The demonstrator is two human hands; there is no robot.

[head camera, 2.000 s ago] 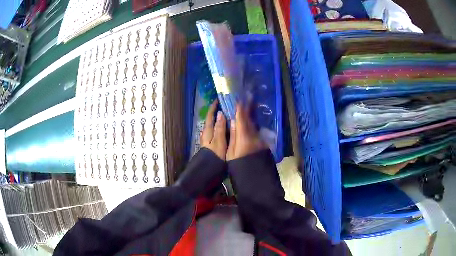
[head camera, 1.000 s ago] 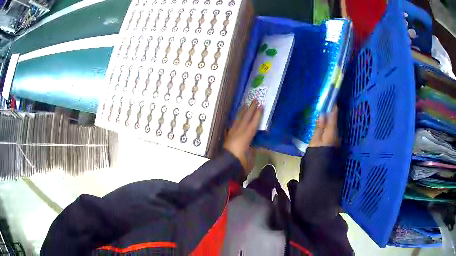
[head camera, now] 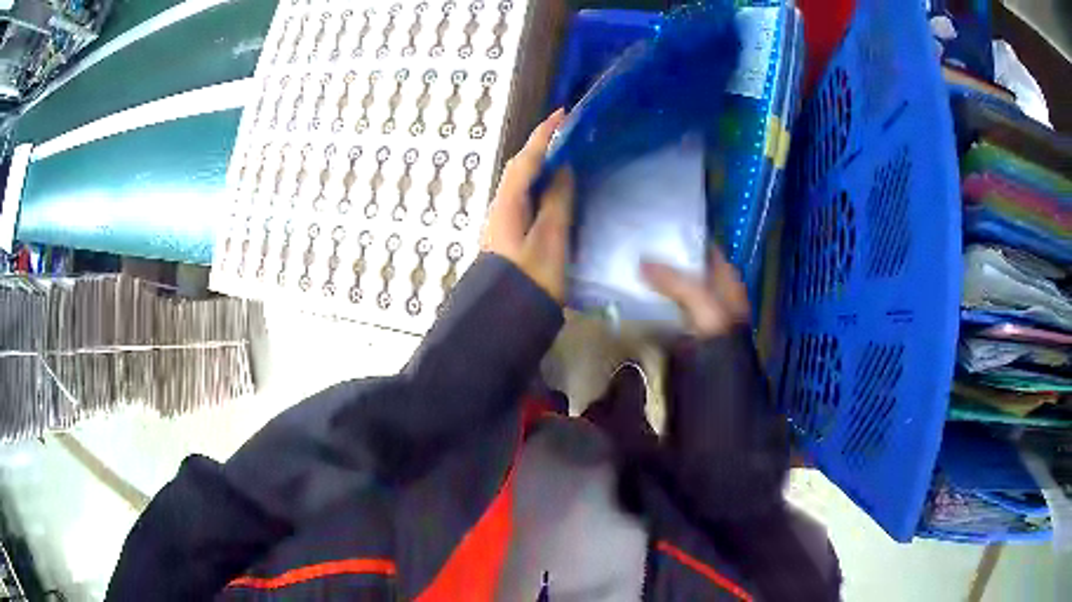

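My left hand (head camera: pixel 531 218) grips the left edge of a dark blue, film-like pack (head camera: pixel 635 100), which is tilted and blurred over the shallow blue bin (head camera: pixel 594 33). A white sheet or pack face (head camera: pixel 641 229) shows just below the blue part; whether they are one piece I cannot tell. My right hand (head camera: pixel 703 292) is blurred, its fingers over the white piece's lower right corner; its grip is unclear. A shiny blue pack (head camera: pixel 762 147) with a yellow label stands along the bin's right side.
A tall stack of white foam trays (head camera: pixel 364 153) with dumbbell-shaped parts stands left of the bin. A blue perforated basket (head camera: pixel 876 259) with coloured packs (head camera: pixel 1017 200) is at the right. A strapped tray stack (head camera: pixel 129 347) is at far left, below the green surface (head camera: pixel 141 194).
The shiny blue pack moved from both hands to the bin's right side. My left hand has since raised a dark blue piece, and my right hand has moved left onto the white piece.
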